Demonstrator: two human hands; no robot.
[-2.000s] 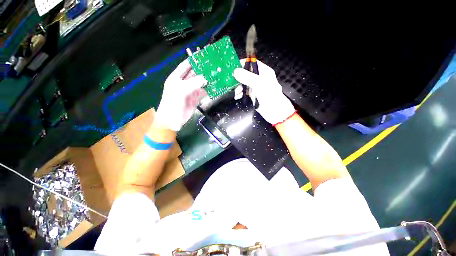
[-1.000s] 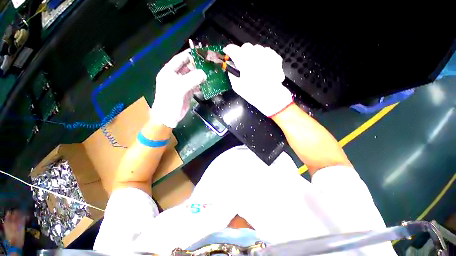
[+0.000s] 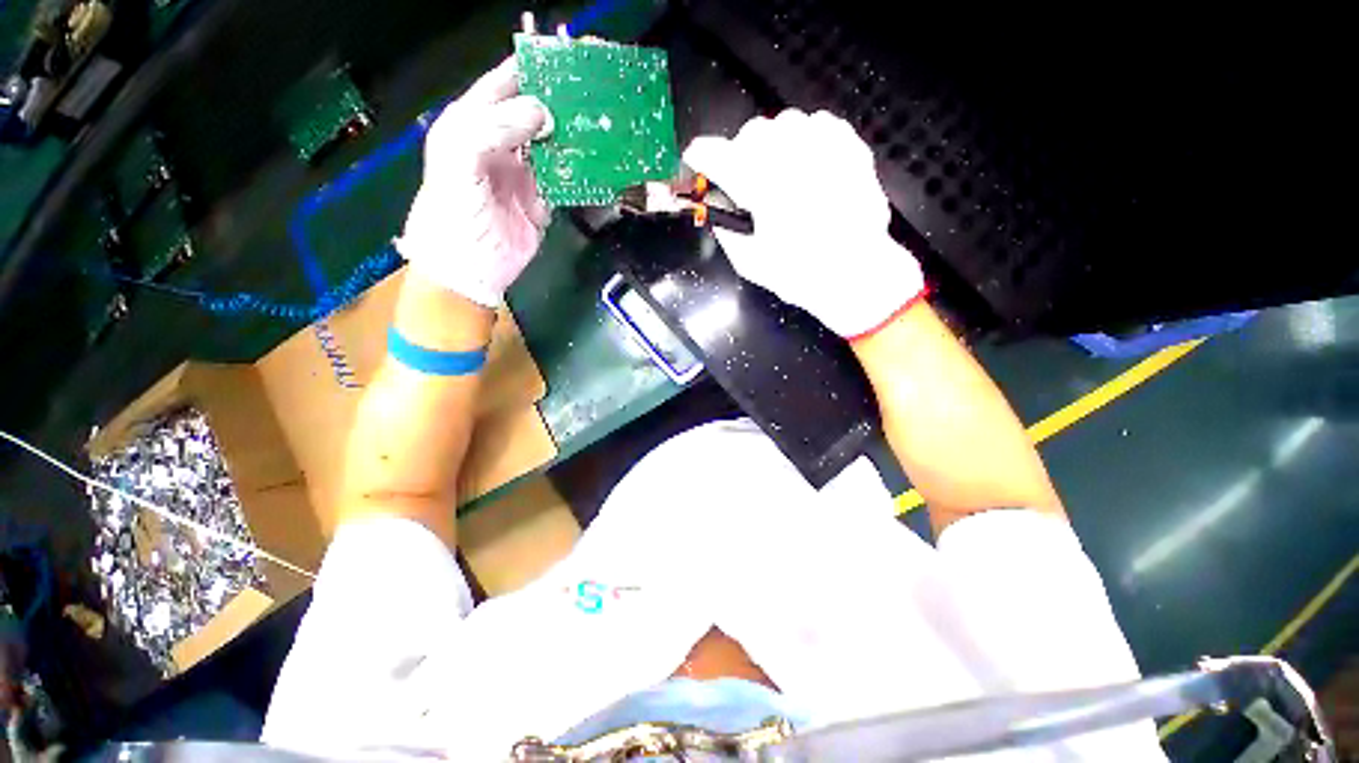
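A green circuit board [image 3: 599, 119] is held up over the black tray [image 3: 790, 391], its face with pale solder dots towards me and silvery parts sticking out at its top left. My left hand [image 3: 480, 187], in a white glove with a blue band at the wrist, grips the board's left edge. My right hand [image 3: 812, 221], also gloved, is closed around cutters with orange and black handles [image 3: 724, 215]. The cutter jaws are at the board's lower right edge. Whether they touch it is unclear.
A large black perforated box [image 3: 954, 224] is at the upper right. A brown carton [image 3: 283, 492] of small silvery metal parts [image 3: 172, 537] stands at the left, near a coiled blue cord [image 3: 254, 306]. A conveyor with boards [image 3: 325, 112] runs at upper left. A metal handle [image 3: 651, 331] is beside the tray.
The board has moved up and left, and its face has turned towards me. The cutters have gone from across its upper part to its lower right edge. The right hand is slightly further right.
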